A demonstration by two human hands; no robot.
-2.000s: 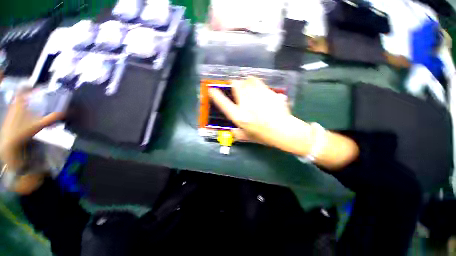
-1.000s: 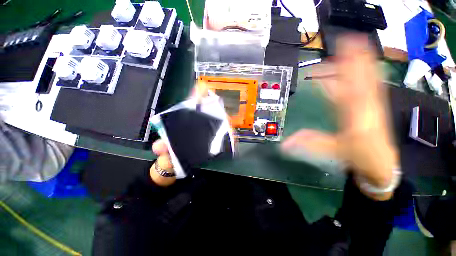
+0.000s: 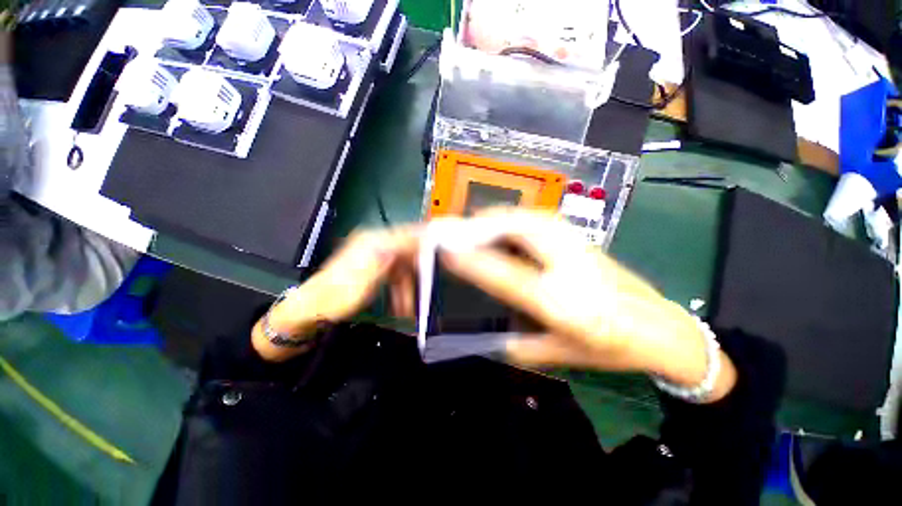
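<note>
A flat square thermostat with a black face (image 3: 473, 304) and a pale edge is held tilted in front of the test fixture. My left hand (image 3: 361, 272) grips its left side. My right hand (image 3: 579, 296), blurred, reaches over its top and right side and grips it. My fingers hide part of the face. Behind, the orange locating nest (image 3: 447, 178) shows a grey centre with no unit in it. My hands cover its front part and the lower right of the clear fixture (image 3: 618, 203).
White domed units (image 3: 210, 101) stand in clear trays over black foam at left. The clear lid (image 3: 514, 99) is raised behind the nest. A thin dark tool (image 3: 687, 182) and a black foam pad (image 3: 806, 296) lie at right. A blue tape dispenser (image 3: 863, 124) is far right.
The nest held a unit under my right hand, then stood empty. My right hand has come back from the right onto the held unit. The small flat piece on the right foam no longer shows.
</note>
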